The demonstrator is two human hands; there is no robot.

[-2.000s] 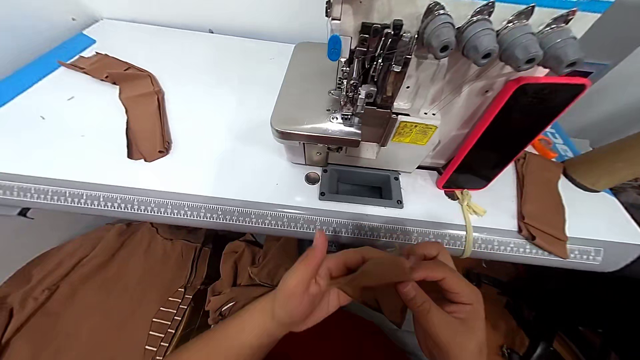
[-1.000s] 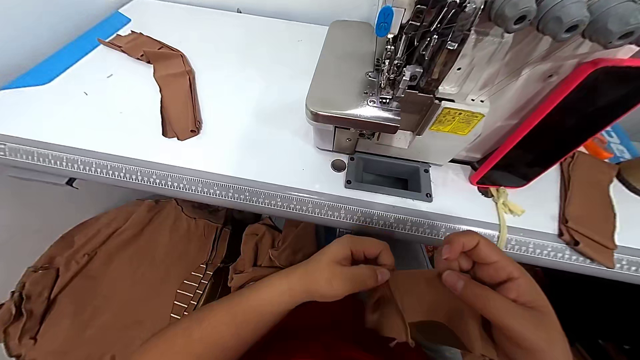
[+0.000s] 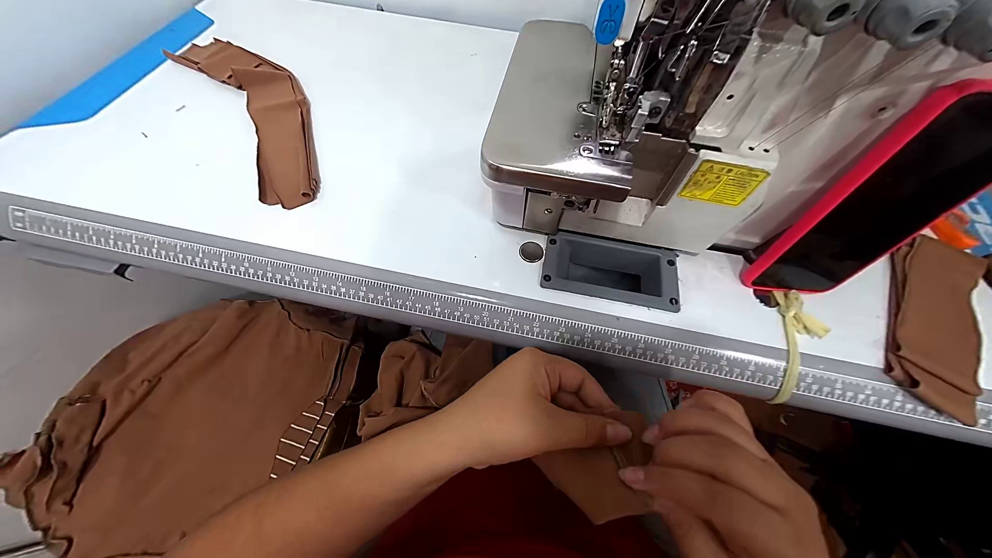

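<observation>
Below the table's front edge, my left hand (image 3: 542, 411) pinches a small brown fabric piece (image 3: 593, 484) between thumb and fingers. My right hand (image 3: 713, 465) grips the same piece at its right side, its fingertips close to the left thumb. A narrow fold or seam shows between the two hands. Above them on the table stands an overlock sewing machine (image 3: 558, 116) with a metal cover. A folded stack of brown fabric strips (image 3: 283, 139) lies on the table at the left, and another brown fabric stack (image 3: 938, 325) at the right edge.
A measuring tape strip (image 3: 418, 298) runs along the table's front edge. A phone in a red case (image 3: 883, 178) leans beside the machine, above a yellowish tie (image 3: 790, 349) around the edge. A grey recessed tray (image 3: 612, 271) is set before the machine. A brown garment (image 3: 194, 403) hangs below at the left.
The hands have shifted their hold along the fabric, and the fingertips have come closer together than one second ago. The view has moved, with the machine now larger and further right.
</observation>
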